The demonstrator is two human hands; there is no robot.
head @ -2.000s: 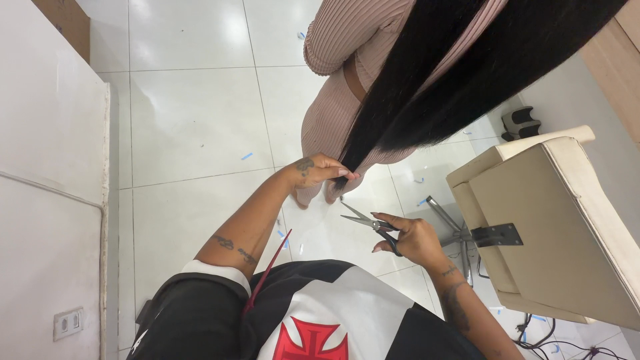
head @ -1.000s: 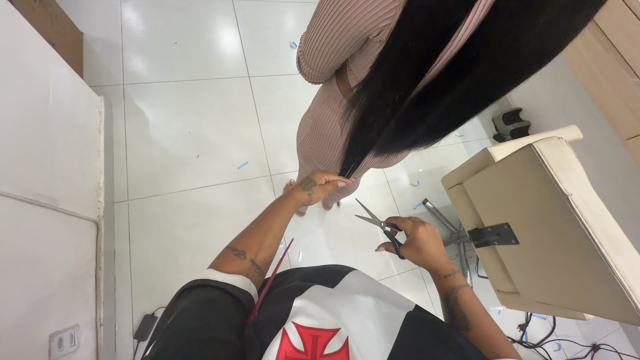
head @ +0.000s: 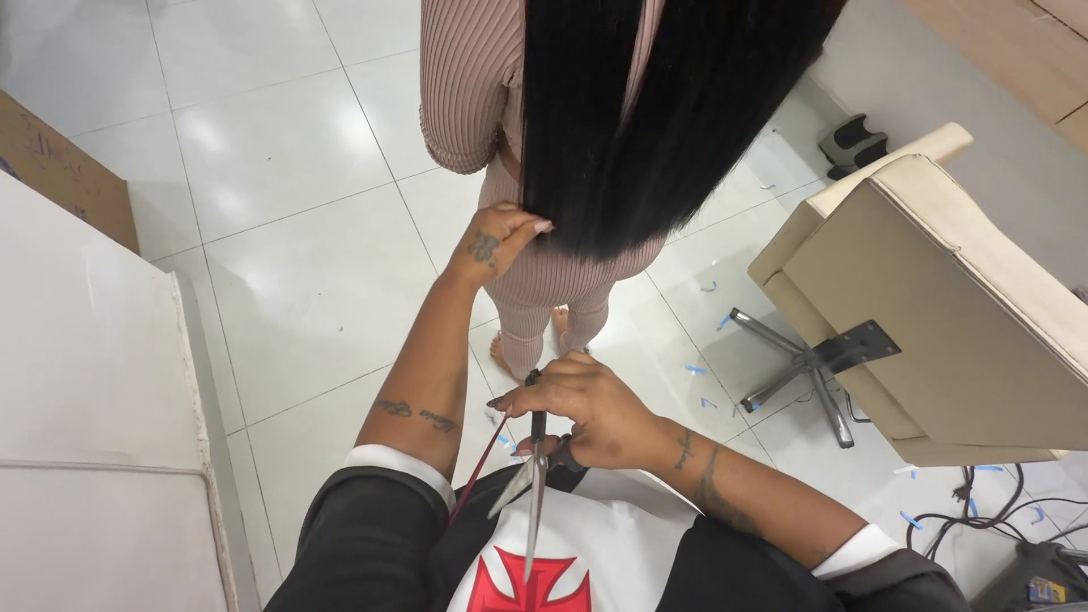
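Observation:
A person in a pink ribbed outfit point(head: 463, 76) stands barefoot in front of me, back turned, with long straight black hair point(head: 612, 136) hanging down. My left hand point(head: 501, 238) pinches the left edge of the hair near its ends. Lower down, close to my shirt, my right hand point(head: 582, 404) holds hair scissors point(head: 535, 480) by the black handles, the blades parted and pointing down toward me. A thin dark red stick or comb tail point(head: 478, 476) slants from near my right fingers down to my shirt.
A cream salon chair point(head: 960, 314) with a metal star base stands at the right. Cables point(head: 977, 510) and blue scraps point(head: 695, 370) lie on the tiled floor. A white cabinet point(head: 93, 382) and a cardboard box point(head: 68, 174) are at the left, a footrest-like object point(head: 852, 143) by the wall.
My right hand has moved away from the hair toward my chest, and the scissor blades now point down. The hair, earlier gathered to a narrow end at my left hand, now hangs spread wide.

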